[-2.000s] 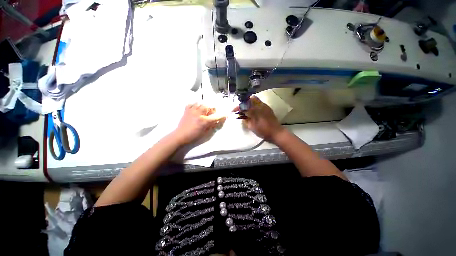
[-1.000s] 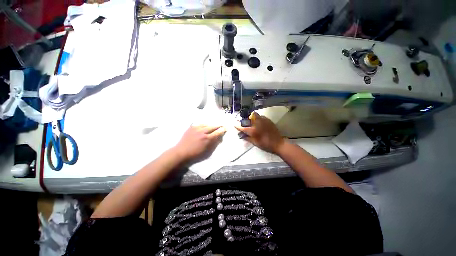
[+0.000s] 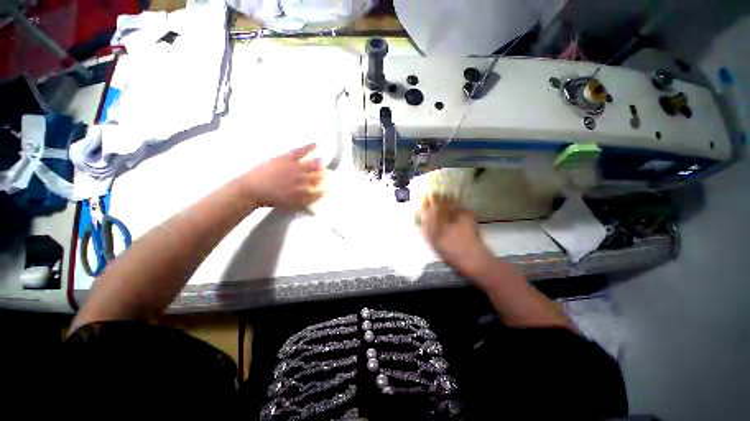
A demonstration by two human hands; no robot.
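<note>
A white cut piece [image 3: 403, 247] lies washed out below the presser foot [image 3: 401, 187] of the sewing machine [image 3: 526, 107]. Its outline mostly merges with the white table. My left hand [image 3: 288, 179] is left of the needle, its fingers apart over the table; whether any cloth is under it is too bright to tell. My right hand [image 3: 448, 220] is blurred, just right of and below the presser foot, by the cloth; its grip cannot be made out.
Stacked cut pieces [image 3: 168, 82] lie at the table's upper left. Blue-handled scissors [image 3: 104, 238] lie at the left edge. A small white piece [image 3: 577, 229] lies under the machine's right end. A tied dark blue bundle [image 3: 41, 164] is far left.
My left hand has moved left and up, away from the needle. My right hand has shifted slightly right. The cloth corner at the table's front edge now shows farther right.
</note>
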